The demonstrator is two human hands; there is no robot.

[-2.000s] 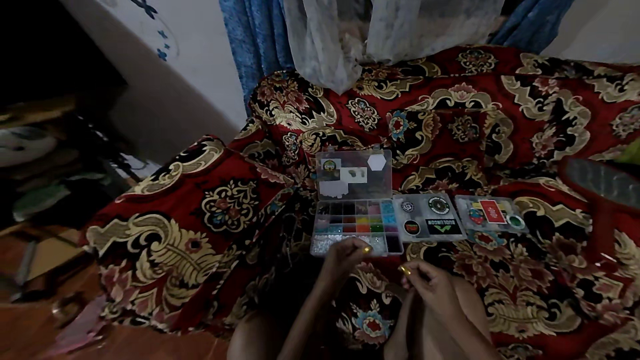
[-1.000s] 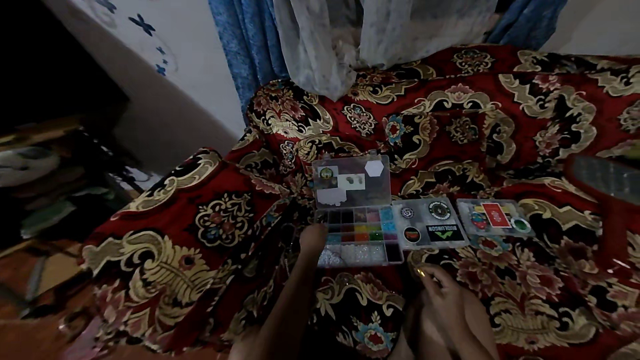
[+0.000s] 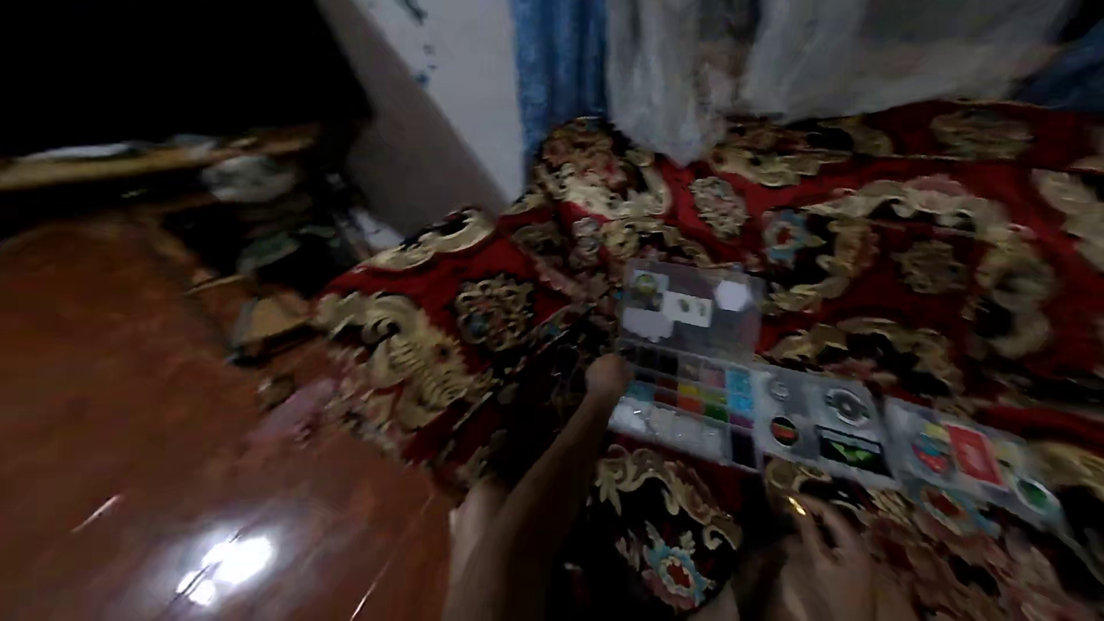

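My left hand (image 3: pixel 608 376) is at the left edge of an open clear plastic bead organizer (image 3: pixel 673 434), whose compartments hold beads of several colours; its fingers are blurred, so any hold is unclear. The organizer's raised lid (image 3: pixel 690 341) carries stickers. My right hand (image 3: pixel 819 543) is in front of a closed clear case with stickers (image 3: pixel 806 418), low in the view. A small shiny gold-coloured item (image 3: pixel 796 506) shows at its fingertips. Another stickered case (image 3: pixel 1022 466) lies to the right.
A red, black and gold patterned sofa cover (image 3: pixel 690 509) lies under the cases. Blue (image 3: pixel 561 69) and white (image 3: pixel 664 78) curtains hang behind. On the left are a cluttered wooden shelf (image 3: pixel 164 168) and a shiny reddish floor (image 3: pixel 172 379).
My left hand has moved from the organizer's front edge to its left side. My right hand stays low, in front of the cases. The view has swung left.
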